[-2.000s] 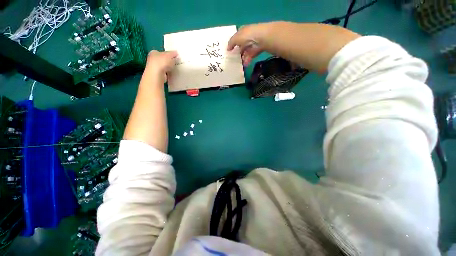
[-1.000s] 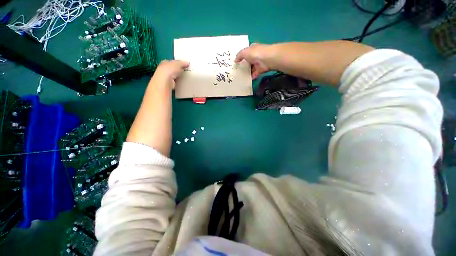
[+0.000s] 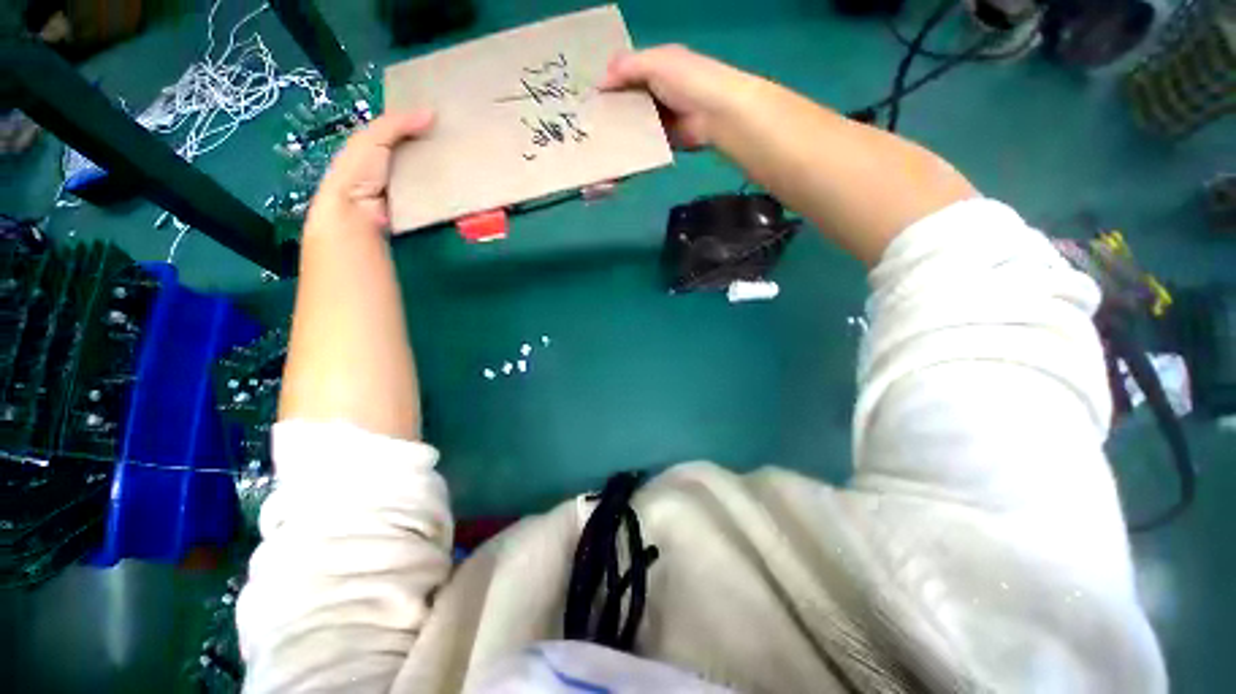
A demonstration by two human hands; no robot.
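A tan cover board [image 3: 502, 122] with black handwriting is held by its two sides, tilted and apparently raised above the green bench. My left hand [image 3: 363, 174] grips its left edge, thumb on top. My right hand [image 3: 685, 92] grips its right edge near the upper corner, thumb on top. A red piece [image 3: 483, 225] and a thin dark edge stick out under the board's near side. What lies beneath the board is hidden. Several tiny white pieces [image 3: 508, 368] lie on the bench nearer my body.
A black fan [image 3: 725, 241] stands right of the board, with a white cylinder [image 3: 752, 290] beside it. A blue bin [image 3: 174, 414] and rows of green circuit boards [image 3: 68, 339] are at left. White wires [image 3: 224, 102] lie far left; black cords [image 3: 897, 95] lie upper right.
Both hands have moved the cover board up and to the left, and it is now tilted and looks larger. More of the red piece shows. The whole view has also shifted.
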